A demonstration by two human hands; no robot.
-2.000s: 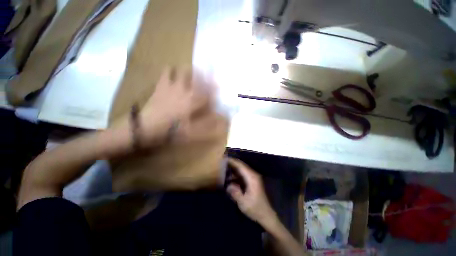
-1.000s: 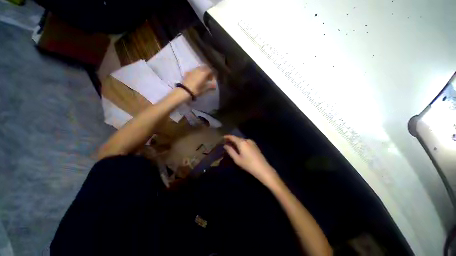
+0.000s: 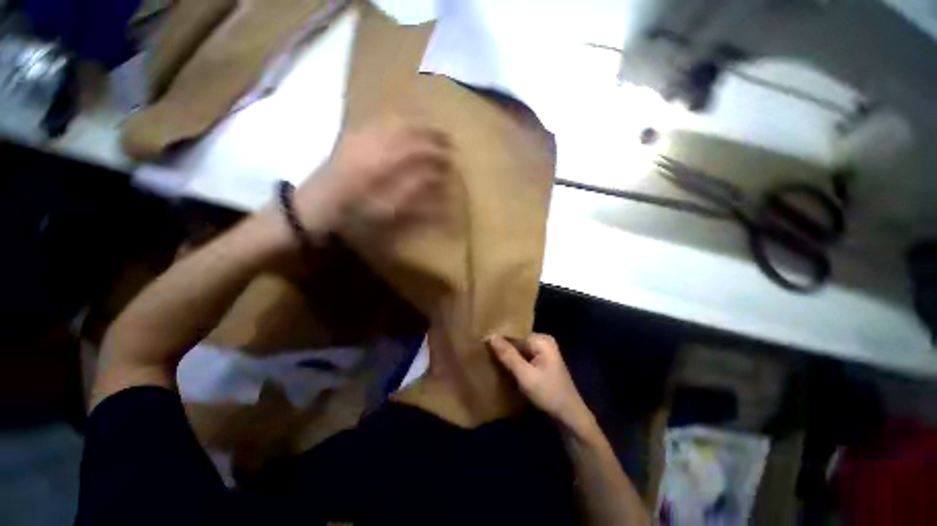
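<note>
A tan cut panel (image 3: 503,195) lies over the table's front edge and hangs down to the lap, with a seam or fold line down its middle. My left hand (image 3: 396,185), blurred, is over the panel's left part; its grip is unclear. My right hand (image 3: 534,372) pinches the panel's lower right edge below the table edge. The sewing machine's presser foot and needle bar (image 3: 701,84) are blurred behind a bright lamp spot. Dark-handled fabric shears (image 3: 786,236) lie right of the panel.
Stacked cut pieces (image 3: 221,77) lie at the table's left. A tan and white cut-piece pile (image 3: 257,380) is below the table, left of the lap. An open box below right holds a printed bag (image 3: 711,475). A red bundle (image 3: 892,478) is at lower right.
The view has swung from the pile below the table back to the machine table. Both hands have moved from the pile to the tan panel on the table edge, and the right hand has taken hold of it.
</note>
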